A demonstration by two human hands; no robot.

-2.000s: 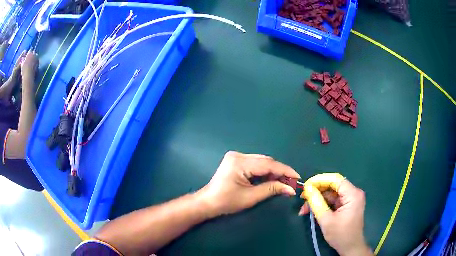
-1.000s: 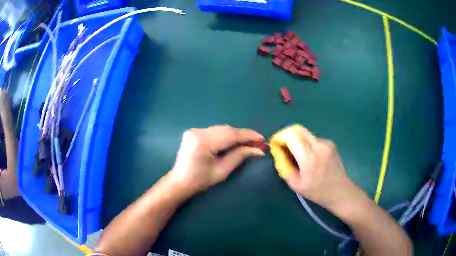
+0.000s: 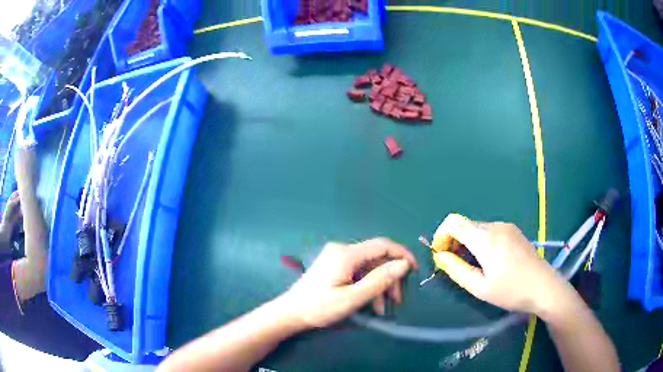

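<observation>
My right hand (image 3: 483, 258), with yellow finger cots, pinches a cable end; thin wires with small tips (image 3: 427, 279) stick out to its left. My left hand (image 3: 360, 280) is just left of it, fingers curled, nothing visible between thumb and index tips; its palm is hidden. A grey-white sheathed cable (image 3: 443, 333) curves below both hands, blurred. A red-brown housing (image 3: 291, 262) shows left of my left hand, blurred; how it joins the cable is hidden. A harness with a round black connector (image 3: 608, 202) lies right of my right hand.
A housing pile (image 3: 396, 93) and one loose housing (image 3: 392, 147) lie ahead on the green table. A blue parts bin (image 3: 323, 40) stands behind them. A large blue tray (image 3: 163, 218) with harnesses is left, another blue tray (image 3: 640, 182) right. A neighbour's arm (image 3: 30, 211) shows far left.
The view has shifted. My hands have moved apart; the housing is no longer between my left fingertips. Split wire tips now show at my right fingers, and more of the right harness is visible.
</observation>
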